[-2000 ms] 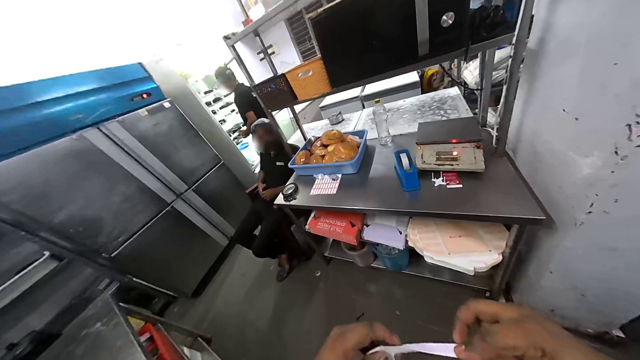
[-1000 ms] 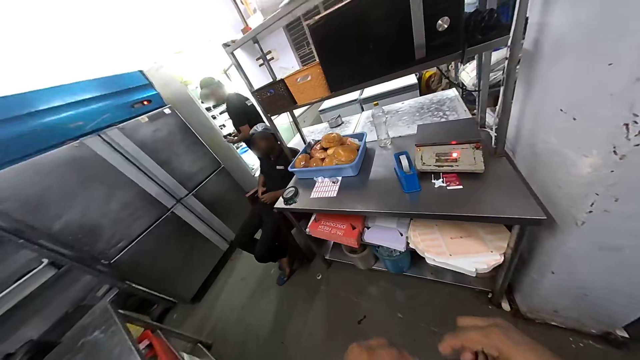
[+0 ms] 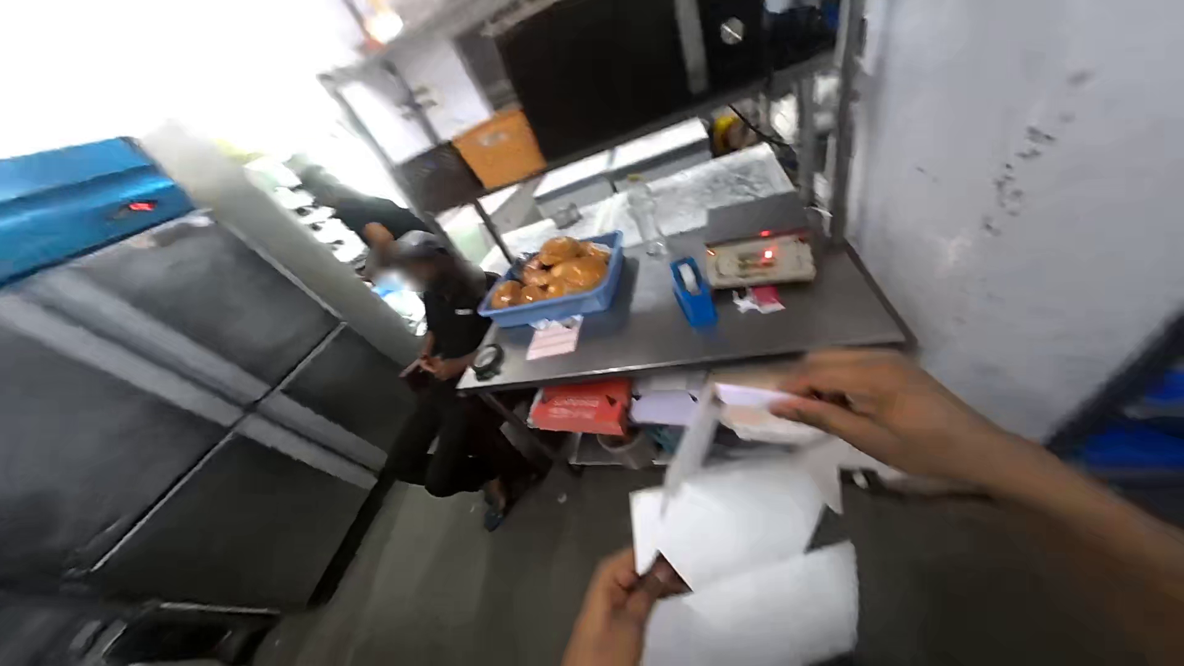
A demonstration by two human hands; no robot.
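My left hand (image 3: pixel 622 592), low in the middle of the head view, grips the lower left part of white paper or thin card (image 3: pixel 749 527) with several folded or overlapping panels. Above and to the right, my right hand (image 3: pixel 856 402) pinches the upper edge of the same white piece between thumb and fingers. The piece is blurred, so its exact shape cannot be told. Behind it stands a steel table (image 3: pixel 805 328) with a blue tape dispenser (image 3: pixel 694 294), a device with a red light (image 3: pixel 760 264) and a blue crate (image 3: pixel 555 307) of wrapped buns (image 3: pixel 564 268).
A black tape roll (image 3: pixel 487 360) and a printed sheet (image 3: pixel 555 339) lie at the table's left end. Under it are a red box (image 3: pixel 583 407) and other flat items. Two people are beyond the left end, one seated (image 3: pixel 453 324). Steel refrigerator doors (image 3: pixel 166 351) line the left; a wall (image 3: pixel 980 185) rises right.
Both hands have risen from the bottom edge, and the white piece now shows large and spread between them. The person at the back leans over more.
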